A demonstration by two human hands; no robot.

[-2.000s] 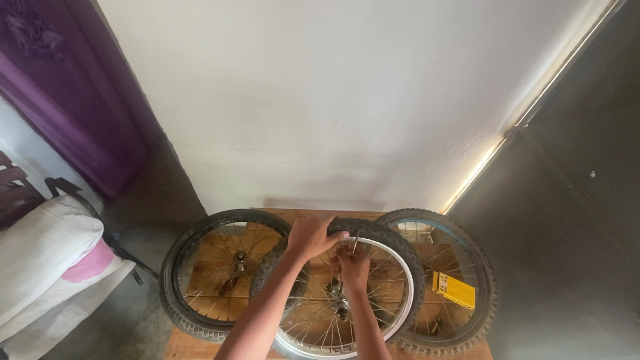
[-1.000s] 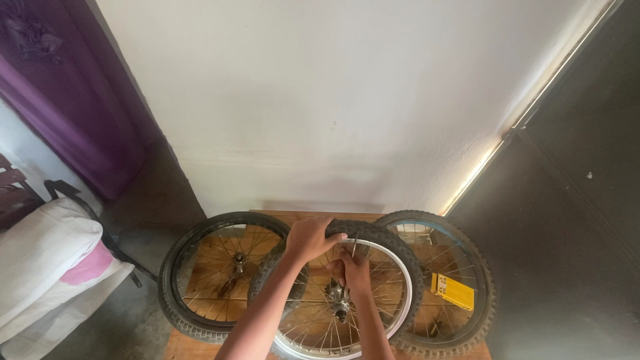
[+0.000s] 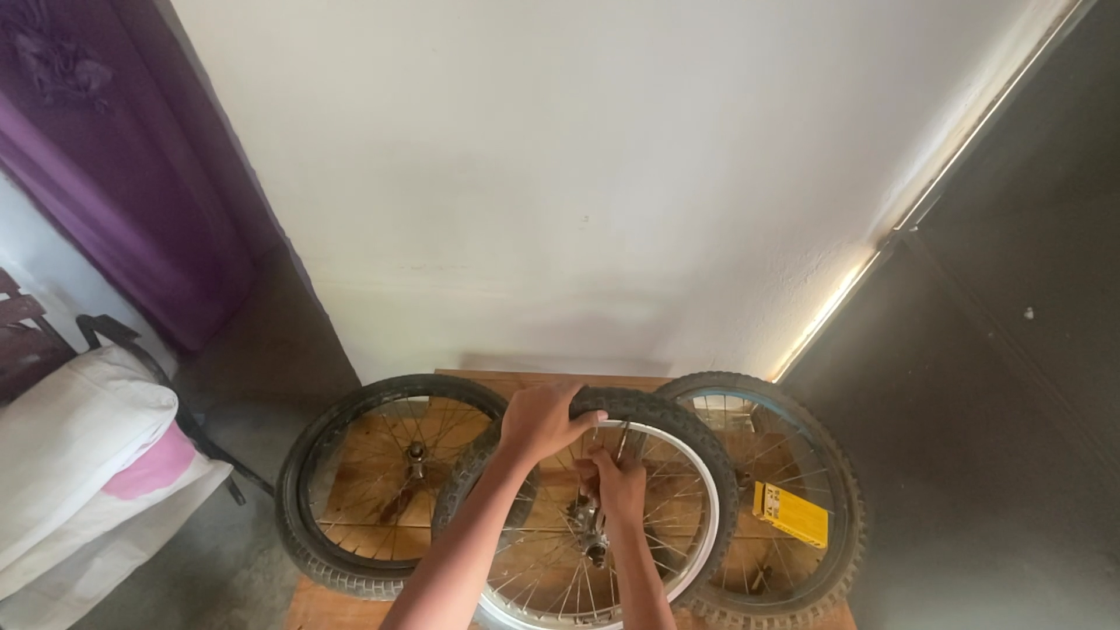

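A bicycle wheel with a silver rim (image 3: 713, 516) and a black knobby tyre (image 3: 691, 422) is in the middle, overlapping the wheels on both sides. My left hand (image 3: 544, 422) grips its tyre at the top, thumb toward the rim. Just inside the rim, my right hand (image 3: 619, 483) is closed among the spokes above the hub (image 3: 595, 553), around a thin dark metal tool or part (image 3: 625, 437) that reaches up to the rim; its exact kind is unclear. The fingertips of my right hand are partly hidden.
A black-rimmed bicycle wheel (image 3: 302, 490) lies at left, another wheel (image 3: 849, 516) at right with a yellow box (image 3: 792, 514) on it. Beneath is a wooden table (image 3: 328, 608) against a white wall (image 3: 569, 175). A cushioned chair (image 3: 79, 455) and purple curtain (image 3: 157, 175) are at left, a dark panel (image 3: 989, 420) at right.
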